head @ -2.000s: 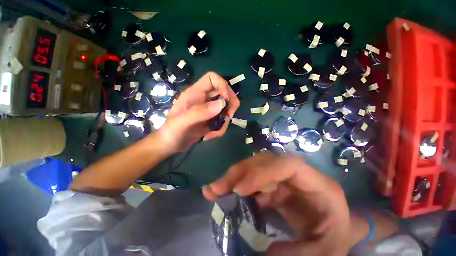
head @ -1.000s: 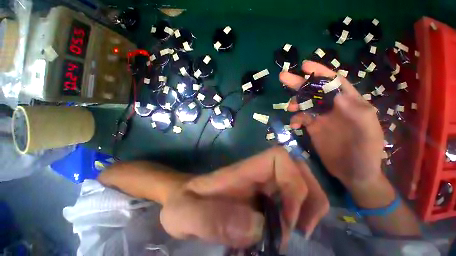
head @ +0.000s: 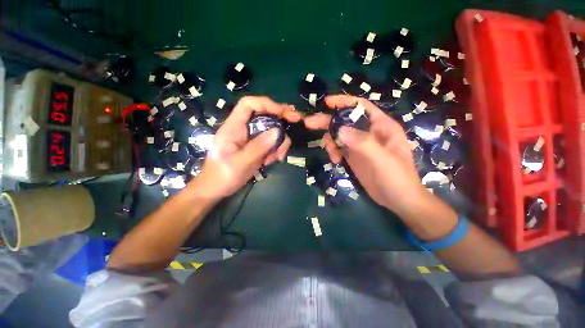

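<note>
My left hand (head: pixel 240 154) holds a glossy black round unit (head: pixel 264 124) between thumb and fingers, left of the middle. A thin black cable (head: pixel 238 214) runs below this hand. My right hand (head: pixel 378 157) holds another round unit (head: pixel 348 122) with a cream tape tab on its upper edge. The two hands are side by side over the green bench, fingertips close together. The undersides of both held units are hidden by the fingers.
Taped round units lie in clusters at left (head: pixel 172 155) and right (head: pixel 442 154). A power supply (head: pixel 90 128) with red digits stands left, above a tan roll (head: pixel 54 216) and blue piece (head: pixel 83 259). Red compartment trays (head: pixel 507 122) stand right. Loose tape (head: pixel 315 226) lies centrally.
My left hand has moved up from near the body to the bench middle. My right hand has moved left beside it, its unit now showing a glossy face. The camera view has shifted.
</note>
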